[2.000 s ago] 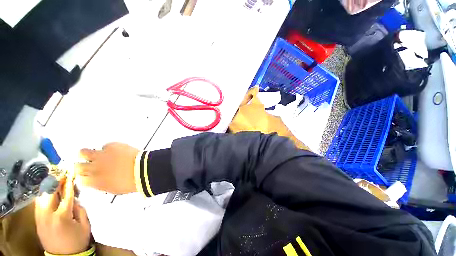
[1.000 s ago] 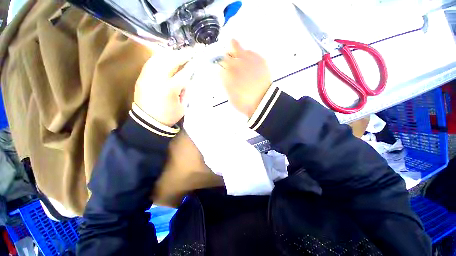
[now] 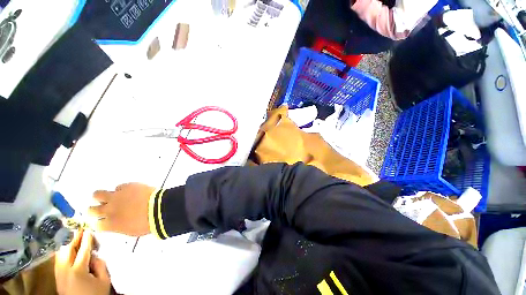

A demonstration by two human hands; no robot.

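Observation:
The sewing machine head (image 3: 43, 236) is at the lower left, with a bright glow at its needle. My left hand (image 3: 83, 271) is below the needle area, its fingertips close under the machine head and its wrist cut off by the lower edge. My right hand (image 3: 124, 210) lies just right of the needle, fingers bent down at the work. Glare hides what the fingertips of both hands touch. White cloth (image 3: 184, 265) spreads from the needle area towards my lap. Tan cloth (image 3: 34, 279) shows below the machine head.
Red-handled scissors (image 3: 210, 135) lie on the white table (image 3: 230, 75). Black fabric pieces (image 3: 34, 115) lie beyond the machine. A control panel (image 3: 130, 17) is at the top left. Blue crates (image 3: 334, 80) and tan cloth (image 3: 300, 150) are right of the table. A person's pink sleeve (image 3: 378, 17) shows top right.
The view has swung right since one second ago, so the machine and hands now appear at the lower left and the crates show again. Both hands are still beside the needle area.

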